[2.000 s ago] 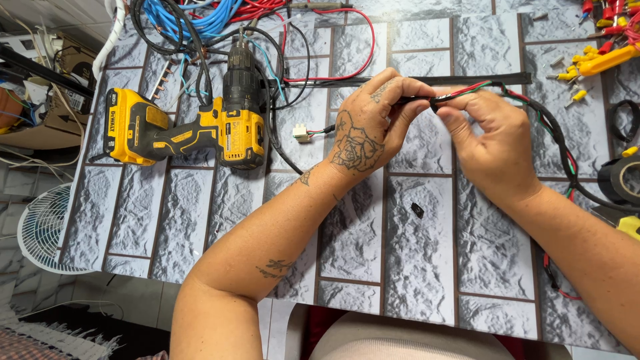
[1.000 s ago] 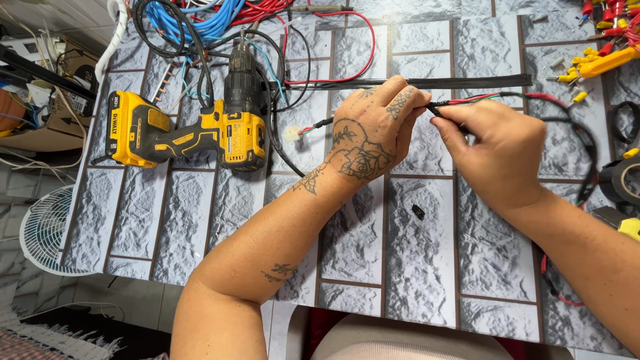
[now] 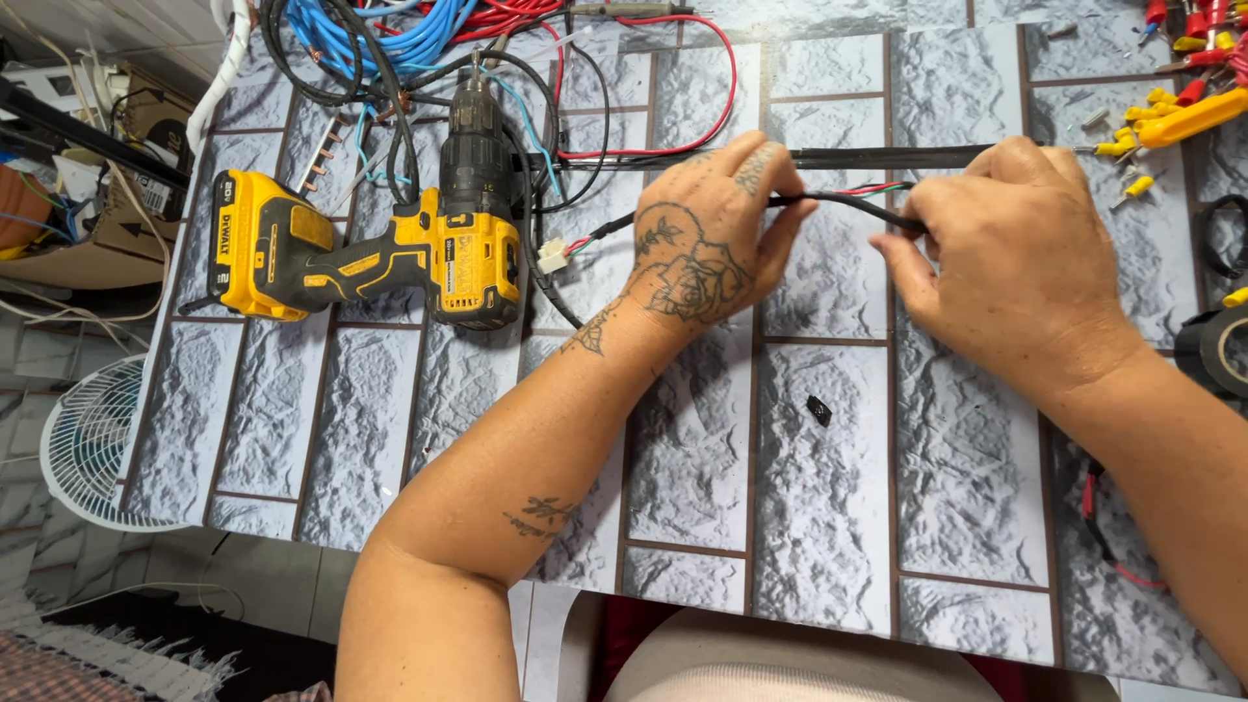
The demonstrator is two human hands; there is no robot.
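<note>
My left hand [image 3: 717,229] grips a black-wrapped cable between thumb and fingers, near the middle of the table. To its left a white plug connector [image 3: 553,255] ends the cable, with short red and green wires at its back. My right hand [image 3: 1014,253] pinches the black strand [image 3: 848,201] farther right. Between the hands, red and green wires [image 3: 877,187] run just above that black strand. My fingers hide the parts they grip. A small black scrap [image 3: 818,410] lies on the table below the hands.
A yellow DeWalt cordless drill [image 3: 458,253] lies left on the patterned table [image 3: 819,526]. Behind it are blue wire coils [image 3: 419,39] and red wire. Yellow and red terminals [image 3: 1136,185] sit at the back right, black tape rolls [image 3: 1219,351] at the right edge. A fan [image 3: 93,448] stands beyond the left edge.
My right hand has moved right, away from my left hand, and a longer stretch of cable shows between them. My left hand stays in about the same place.
</note>
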